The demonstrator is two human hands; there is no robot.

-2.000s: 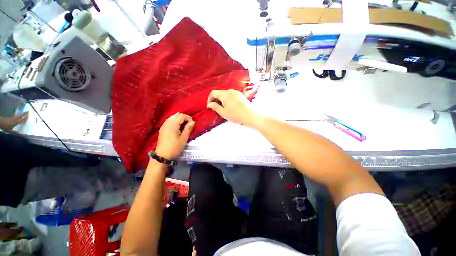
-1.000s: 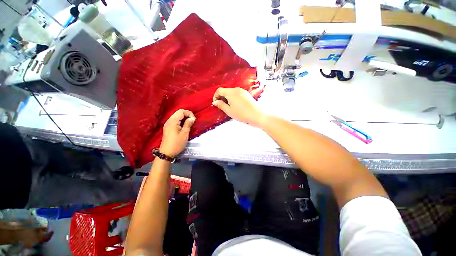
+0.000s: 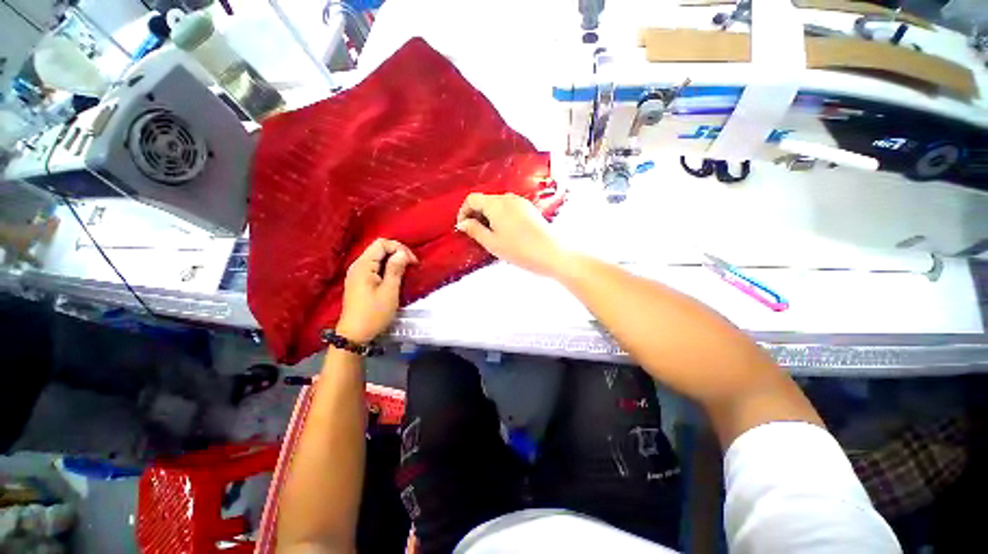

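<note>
A red patterned fabric piece (image 3: 358,146) lies on the white table, with one corner hanging over the front edge. A brighter red band runs along its near side. My left hand (image 3: 374,287) pinches this band near the front edge. My right hand (image 3: 507,229) pinches the band further right, thumb and fingertips together. A gap of cloth lies between the hands. Whether a thread or needle is between the fingertips is too small to tell. Slim pink and blue snips (image 3: 748,284) lie on the table to the right.
A sewing machine (image 3: 704,114) stands at the right, with black scissor loops (image 3: 714,168) beside it. A grey-white machine (image 3: 163,146) stands upper left. The table's ruler-marked edge (image 3: 650,348) runs above my lap. Below left are a red stool (image 3: 173,498) and a pinkish-red basket (image 3: 287,460).
The person at the left has moved back, and the dark sleeve and legs there show less. My hands keep nearly the same places on the cloth; the view has shifted slightly.
</note>
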